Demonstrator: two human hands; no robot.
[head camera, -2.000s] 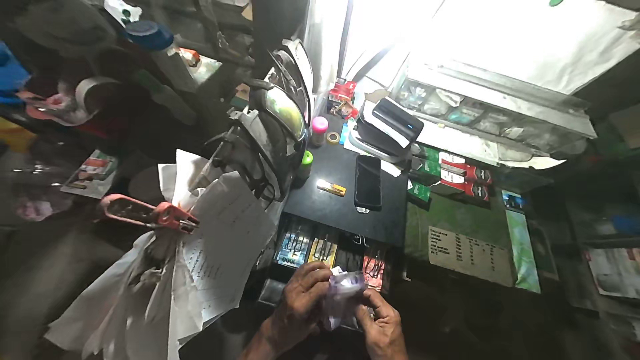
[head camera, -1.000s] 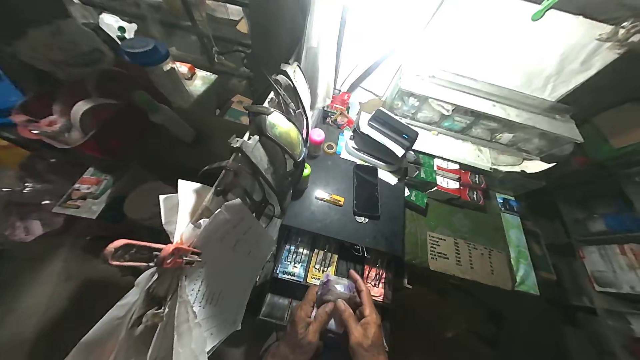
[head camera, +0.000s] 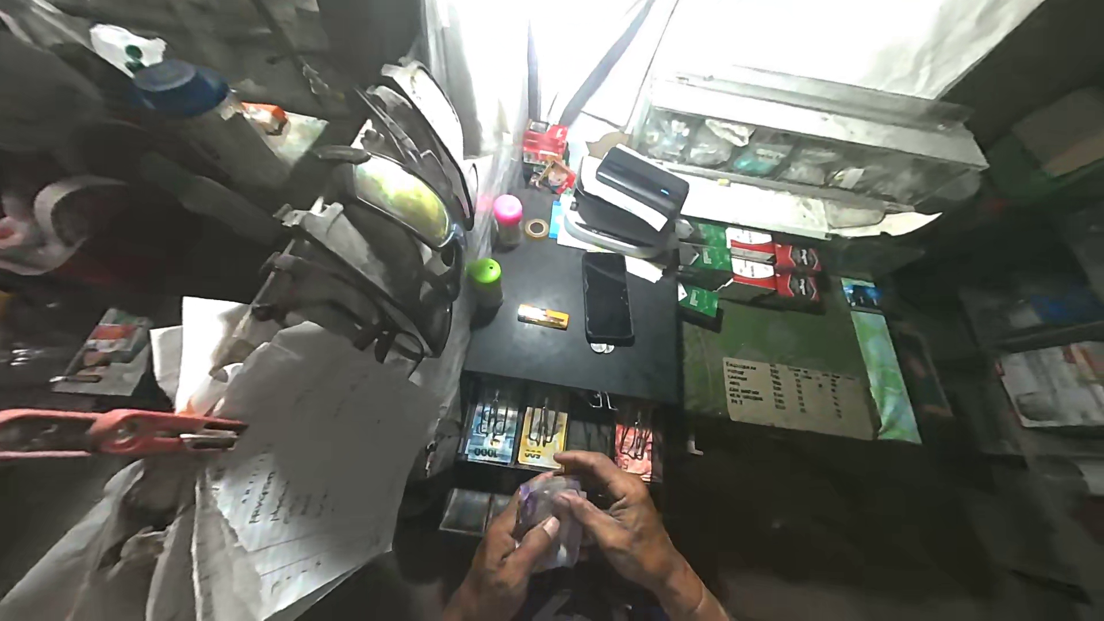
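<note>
Purplish banknotes (head camera: 552, 513), blurred, are bunched between my two hands at the bottom centre. My left hand (head camera: 509, 552) grips them from the left with the thumb across them. On the right, my right hand (head camera: 625, 526) touches the notes with thumb and fingers, its index finger stretched over their top. Just beyond lies an open cash drawer, where blue banknotes (head camera: 492, 431), yellow banknotes (head camera: 543, 435) and red banknotes (head camera: 635, 448) sit in separate compartments under wire clips. One compartment between the yellow and red notes looks dark.
On the black drawer top are a smartphone (head camera: 608, 297), an orange battery-like item (head camera: 542, 316), a green-capped container (head camera: 485, 280) and a pink-capped container (head camera: 508, 216). Clipped papers (head camera: 302, 448) with red-handled pliers (head camera: 121, 431) stand at left. Red and green boxes (head camera: 750, 259) lie right.
My hands stay together around the notes; my right hand has shifted from beside my left thumb to spread over the notes' right side. The pliers sit nearer the left edge as the view shifts.
</note>
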